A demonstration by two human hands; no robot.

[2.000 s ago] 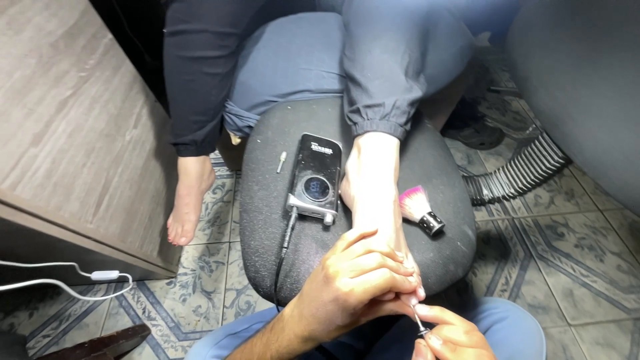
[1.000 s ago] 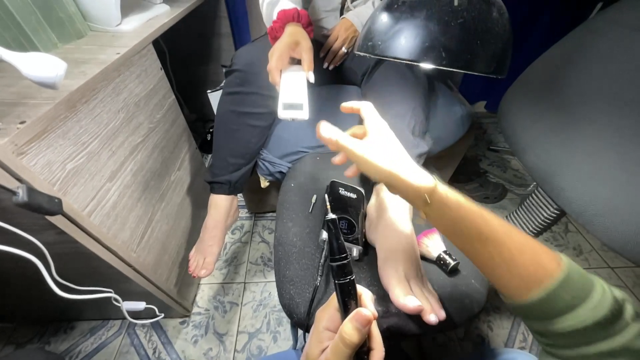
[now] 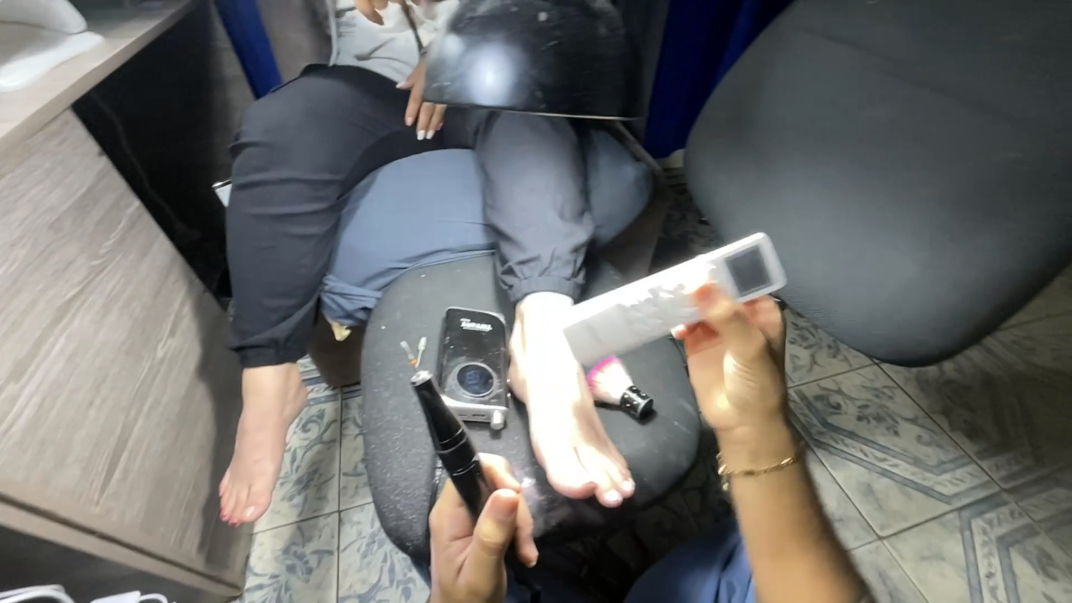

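Observation:
My left hand [image 3: 481, 532] grips a black pen-shaped electric nail file handpiece [image 3: 452, 435], its tip pointing up. In my right hand [image 3: 737, 360], with a bracelet at the wrist, is a flat white translucent case [image 3: 645, 306] with a dark square at one end. The case is over the ankle of another person's bare foot [image 3: 561, 419], which rests on a black padded seat [image 3: 402, 310]. Left of that foot lies a black control unit [image 3: 474, 360] with a round display, beside small drill bits [image 3: 414, 352]. A pink-bristled brush [image 3: 620, 389] lies to its right.
A black dome lamp [image 3: 536, 63] hangs over the person's lap. The person's other bare foot [image 3: 261, 444] is on the tiled floor beside a wood-grain cabinet [image 3: 109, 335]. A dark chair back [image 3: 888, 167] stands at the right.
My right hand, reaching empty one second ago, now holds the white case, which was then in the other person's hand. That person's hand has drawn back. Two seconds ago both my hands were at the toes.

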